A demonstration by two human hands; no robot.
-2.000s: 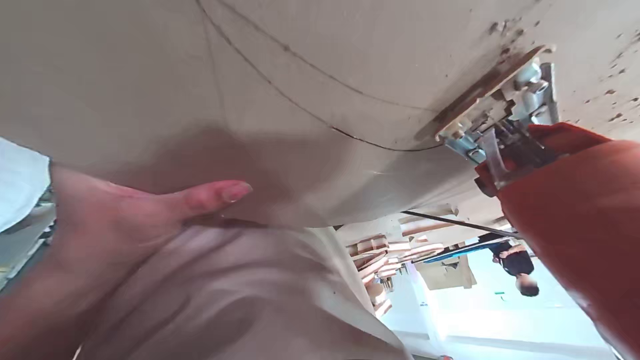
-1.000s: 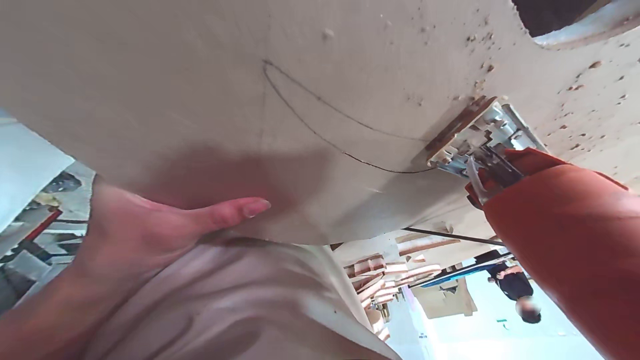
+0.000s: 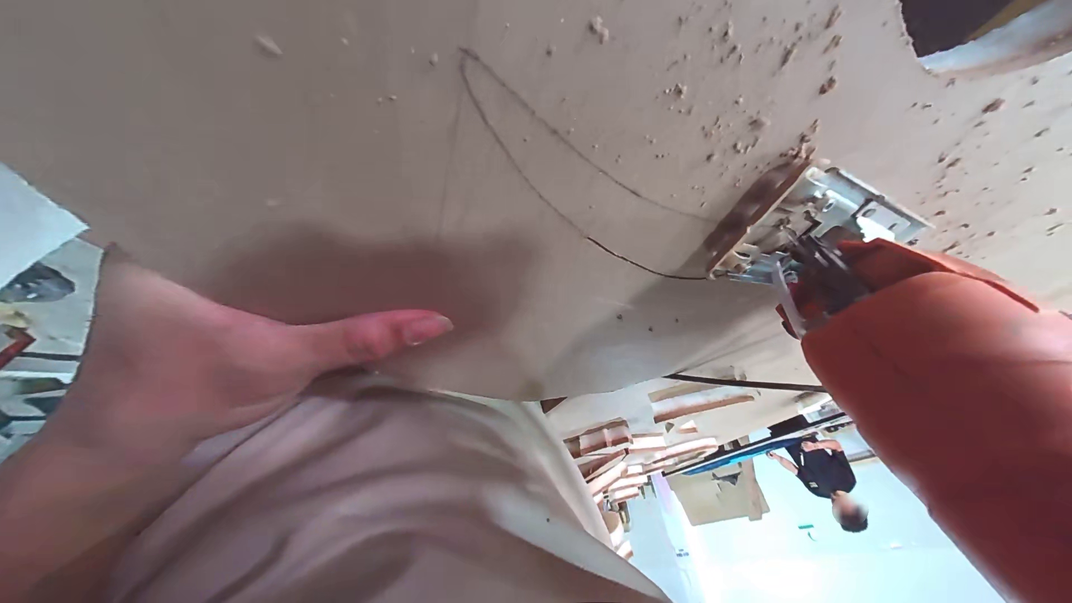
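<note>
At left, my left hand [image 3: 234, 360] lies at the near edge of a pale board [image 3: 335, 151], its thumb pointing right over the board; its fingers are hidden. An orange-red power tool [image 3: 938, 368], which looks like a jigsaw, sits at right with its metal base plate [image 3: 871, 201] against the board. The blade itself cannot be made out. Two curved drawn lines [image 3: 536, 184] run from the base plate and meet in a point at upper middle. My right hand is not in view.
Dust and crumbs [image 3: 737, 126] lie around the tool. A cutout [image 3: 963, 25] opens at upper right. Pale cloth [image 3: 377, 502] fills the lower middle. Behind it, upside down, are stacked wooden pieces [image 3: 620, 461], a dark cable [image 3: 745, 383] and a person [image 3: 825, 473].
The view has shifted and takes in more of the board; the cutout and the point of the drawn lines have come into sight. My left thumb still points right.
</note>
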